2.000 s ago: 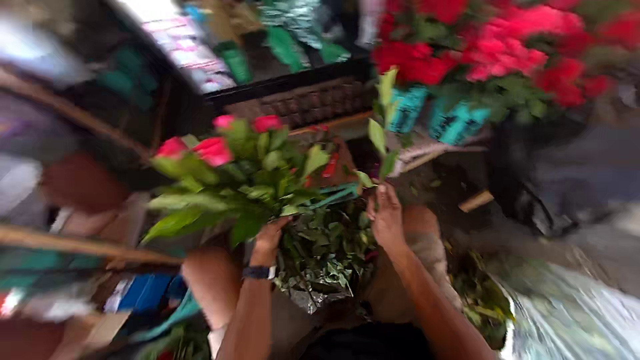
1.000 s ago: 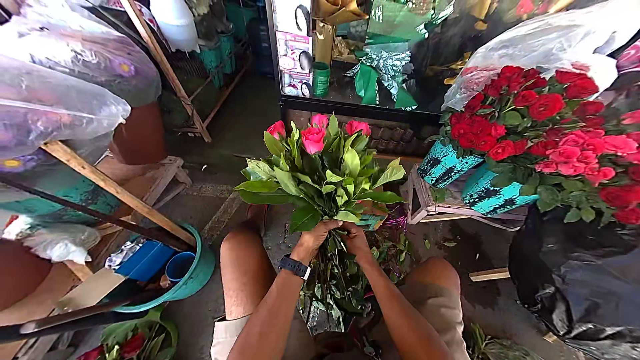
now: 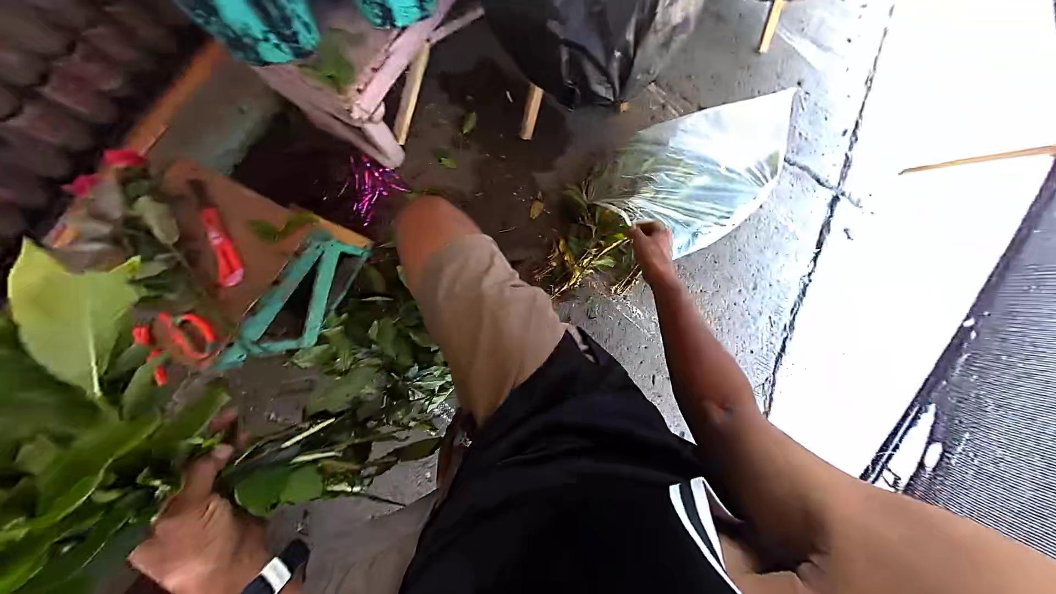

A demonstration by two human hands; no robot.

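My left hand (image 3: 202, 516), with a watch on the wrist, is closed around the stems of the leafy bouquet (image 3: 74, 445) at the lower left; its flower heads are not seen there. Out to the right, my right hand (image 3: 653, 247) is at the gathered end of a clear plastic wrap (image 3: 709, 173), its fingers bent against it. Green sprigs (image 3: 590, 247) show beside and under that wrap. Whether the sprigs are inside the wrap cannot be told.
Red-handled scissors (image 3: 191, 337) and a red cutter knife (image 3: 221, 247) lie by a teal wooden frame (image 3: 285, 301). Cut leaves (image 3: 371, 346) cover the ground near my knee. A pink wooden stand (image 3: 375, 91) and a black plastic bag (image 3: 577, 49) are further up.
My right hand has left the bouquet stems and reached out right to the plastic wrap. My left hand still holds the bouquet, now at the lower left. The view has swung down and right.
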